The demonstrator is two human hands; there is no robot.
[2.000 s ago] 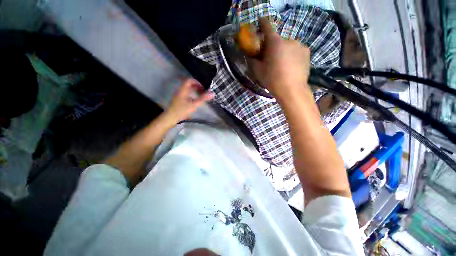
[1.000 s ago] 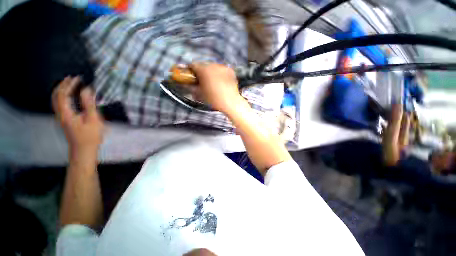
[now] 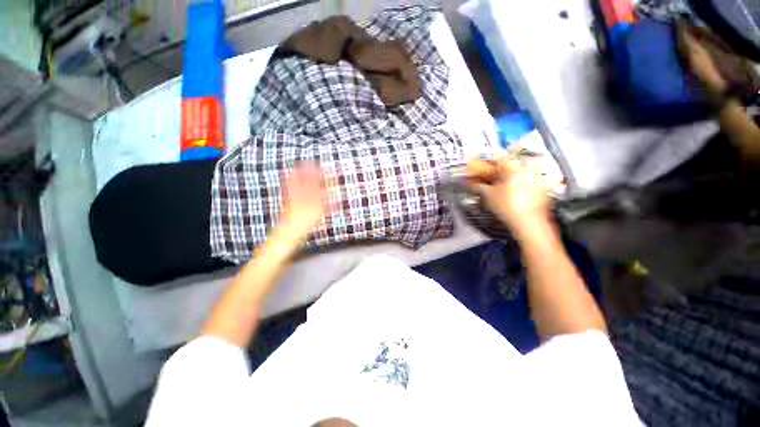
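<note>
The plaid skirt (image 3: 375, 188) lies flat over the black padded pressing board (image 3: 154, 221), its upper part heaped behind with a brown layer (image 3: 392, 71) showing. My left hand (image 3: 306, 198) is blurred, over the left-middle of the plaid cloth; whether it touches or grips the cloth is unclear. My right hand (image 3: 521, 193) is shut on the orange-brown handle of the steam iron (image 3: 477, 200), at the right end of the board beside the skirt's right edge.
A blue upright bar (image 3: 202, 83) with a red-orange label stands behind the board. The white-covered table (image 3: 137, 313) runs beneath. At the upper right are another white table (image 3: 575, 125), dark blue cloth (image 3: 654, 71) and another person's arm (image 3: 742, 129).
The iron has moved off the plaid cloth to the right in my right hand. My left hand has moved from the black board onto or over the plaid cloth. The camera view has shifted.
</note>
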